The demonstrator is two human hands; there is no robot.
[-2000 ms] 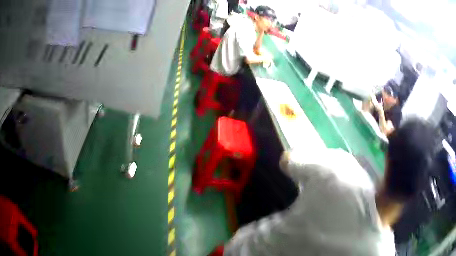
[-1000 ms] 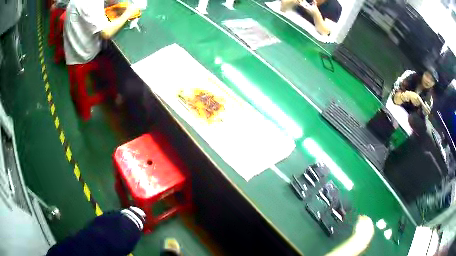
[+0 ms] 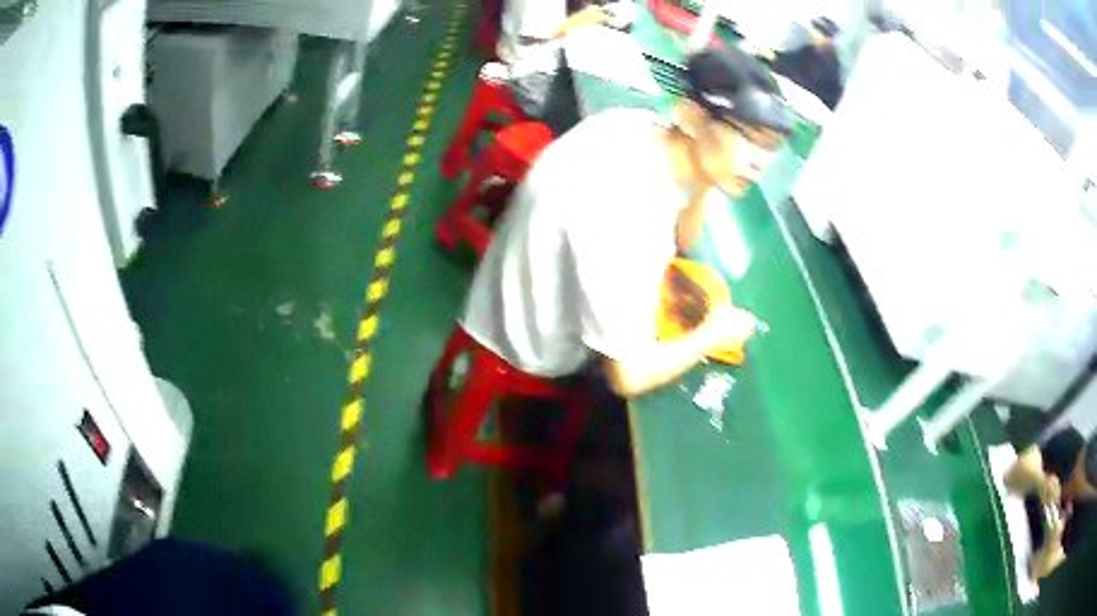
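Observation:
Neither of my hands shows. A dark blue sleeve (image 3: 181,584) is at the bottom left edge, with a bit of white cuff; any hand beyond it is cut off. Nearest on the green bench (image 3: 752,463) is the end of a white work sheet (image 3: 722,584), cut by the bottom edge. Beyond it is a small clear and white item (image 3: 712,392), blurred. Farther along, a yellow-orange tray (image 3: 725,291) holds a dark brown heap. A seated person in a white shirt (image 3: 565,253) leans over it, a hand at its near side.
Red stools (image 3: 451,421) line the bench's left side. Yellow-black tape (image 3: 357,373) runs along the green floor. A white machine (image 3: 72,361) stands at left, another (image 3: 950,205) beyond the bench. A flat clear bag (image 3: 932,554) lies at lower right, near another person's hands (image 3: 1044,505).
The view has swung left and along the bench. The heap on the white sheet, the black phone frames and the near red stool have left view. The seated person and orange tray appear larger.

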